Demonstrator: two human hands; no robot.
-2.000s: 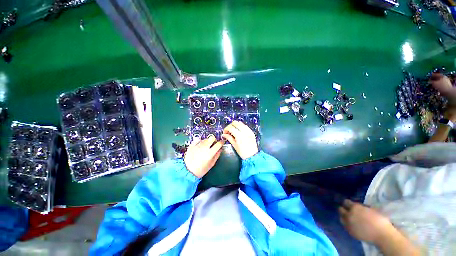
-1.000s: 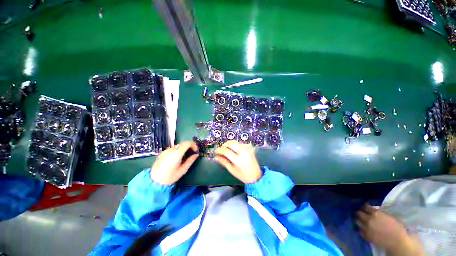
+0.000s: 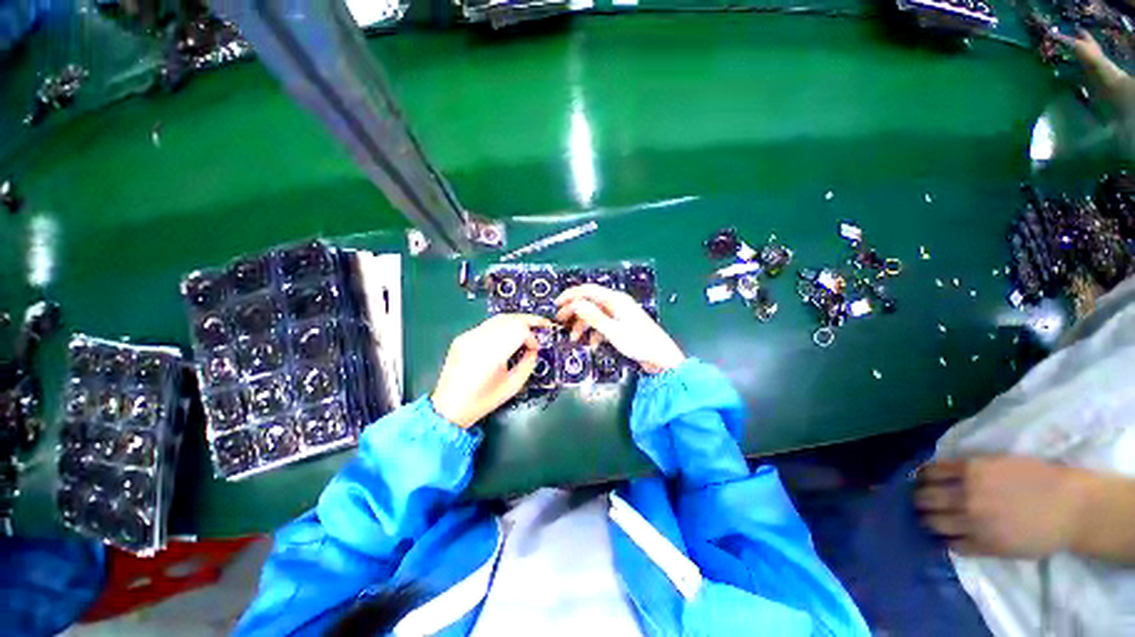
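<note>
The blister tray (image 3: pixel 637 281) lies on the green bench before me, with pale rings in pockets of its top-left and lower rows. My left hand (image 3: pixel 485 366) is over the tray's left side, fingertips near its middle. My right hand (image 3: pixel 619 326) is over the tray's middle and right, its fingertips close to the left hand's. Fingers of both hands are bent together; any module between them is too small and blurred to make out. The hands hide the tray's middle row.
Stacked filled trays (image 3: pixel 276 361) and a smaller stack (image 3: pixel 118 438) are at left, beside white card (image 3: pixel 383 326). A metal post (image 3: pixel 361 131) rises behind the tray, near a thin stick (image 3: pixel 549 240). Loose modules (image 3: pixel 830 296) lie right. A neighbour's hand (image 3: pixel 996 504) is at lower right.
Both hands have moved from the tray's lower edge up over its middle, and their fingertips have come together. The camera view has shifted and tilted.
</note>
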